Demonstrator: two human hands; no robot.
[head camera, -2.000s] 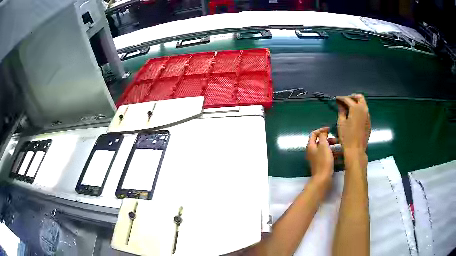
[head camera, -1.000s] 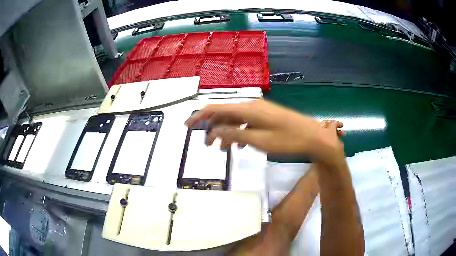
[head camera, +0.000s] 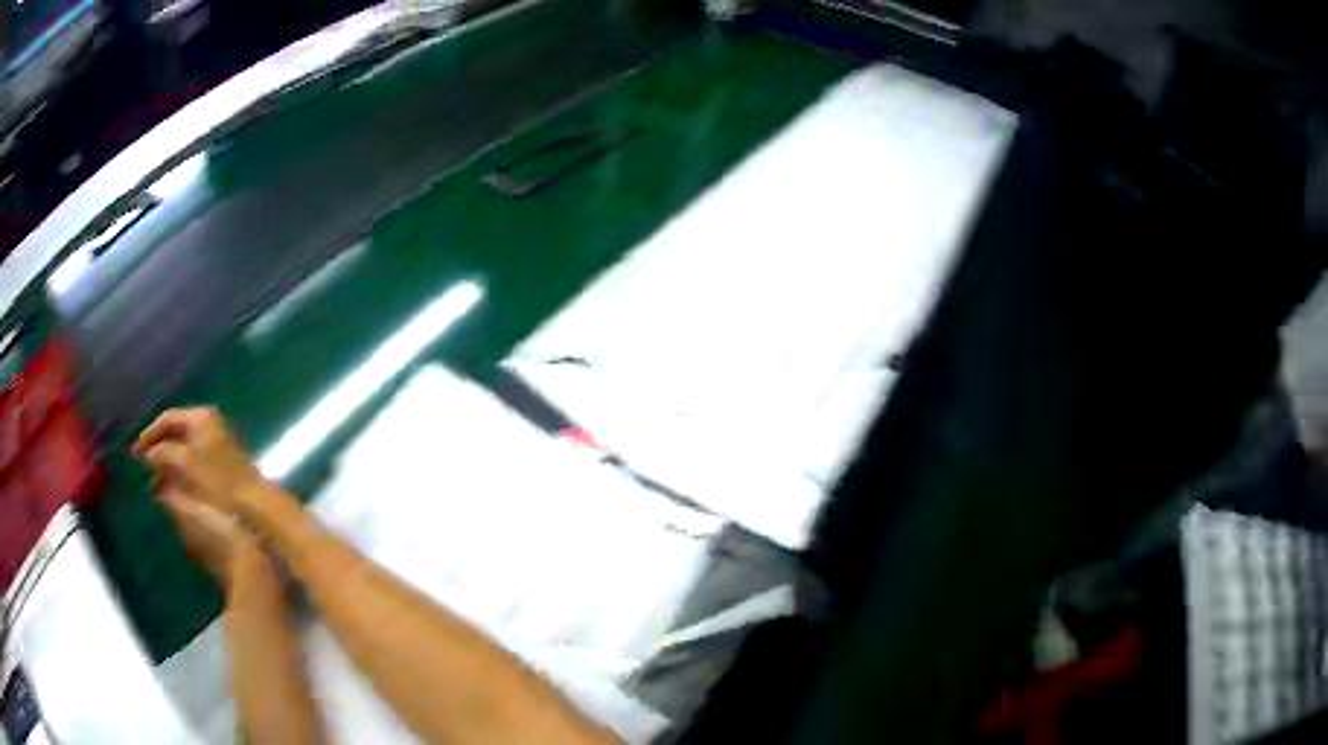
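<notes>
The view is blurred. My right hand (head camera: 192, 441) is over the green conveyor at the left, fingers curled. My left hand (head camera: 204, 527) is just below it, partly covered by my right hand and wrist. Whether either hand holds anything is not visible. A dark phone middle frame (head camera: 551, 163) lies on the green conveyor (head camera: 437, 233), farther up and to the right of my hands.
White foam sheets (head camera: 787, 277) cover the near ledge, with a dark gap and a small red spot between them. A red tray (head camera: 41, 444) is at the left edge, above the white belt's corner (head camera: 91, 640). A white blister tray (head camera: 1255, 619) is at lower right, near red plastic.
The view has swung right, so the white belt and red tray are mostly out at left. My right hand has left the frame on the white belt and is now beside my left hand.
</notes>
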